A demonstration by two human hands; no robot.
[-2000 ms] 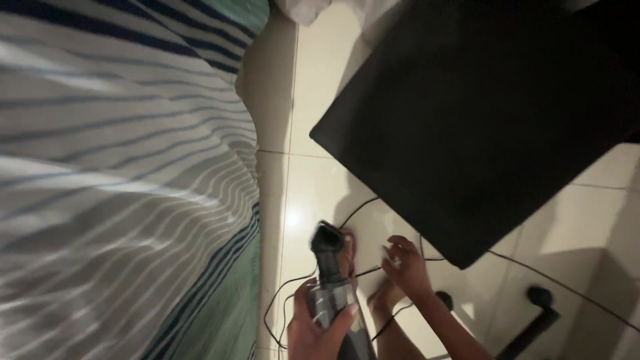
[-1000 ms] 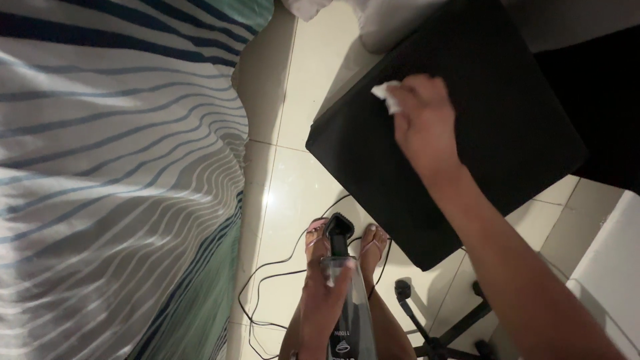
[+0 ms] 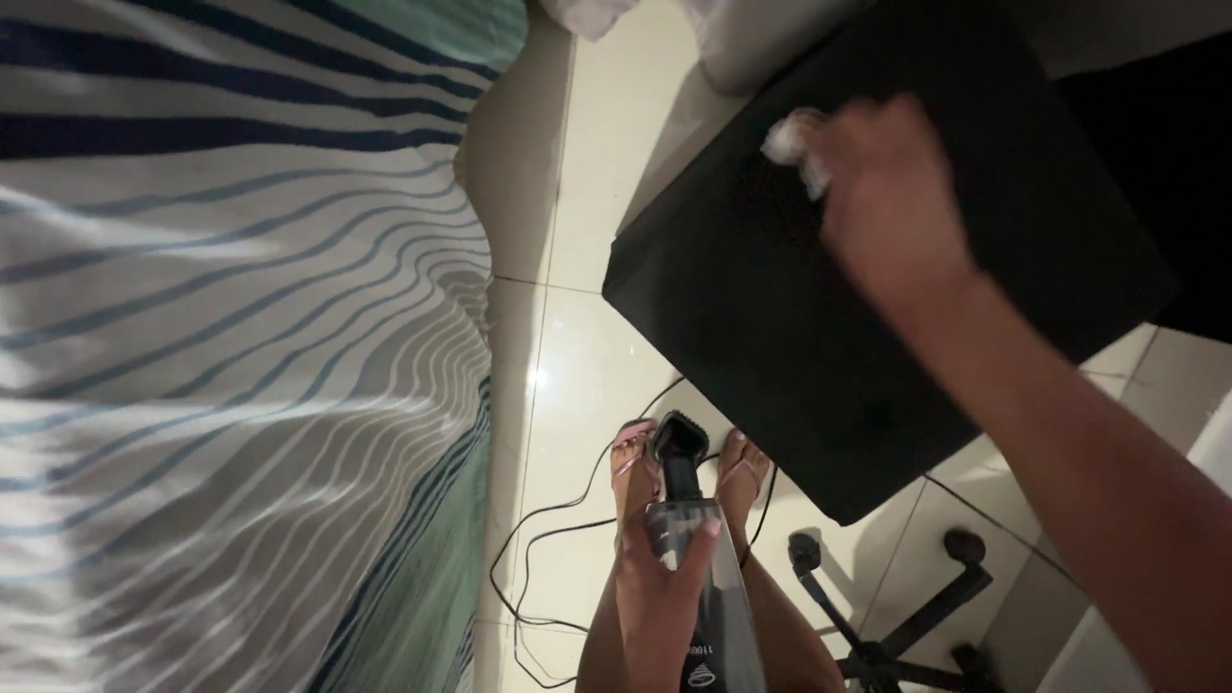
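Note:
My left hand (image 3: 664,587) grips a handheld vacuum cleaner (image 3: 727,597) with a clear dust bin, at the bottom centre. Its black brush nozzle (image 3: 680,441) points up the view, above the feet. My right hand (image 3: 890,192), blurred, pinches a crumpled white tissue or cloth (image 3: 797,144) over the upper part of a black cube-shaped ottoman (image 3: 799,337). Whether the white piece touches the black surface cannot be told.
A striped bedspread (image 3: 241,385) hangs at the left. Black cable (image 3: 520,577) loops over the tiled floor (image 3: 577,385) beside my sandalled feet (image 3: 739,467). The wheeled base of a chair (image 3: 871,654) stands at lower right, near a white panel (image 3: 1126,635).
Two seconds ago my right hand was low, near the vacuum cleaner; since then it has moved up over the black ottoman, with the white piece in its fingers. My left hand still holds the vacuum cleaner.

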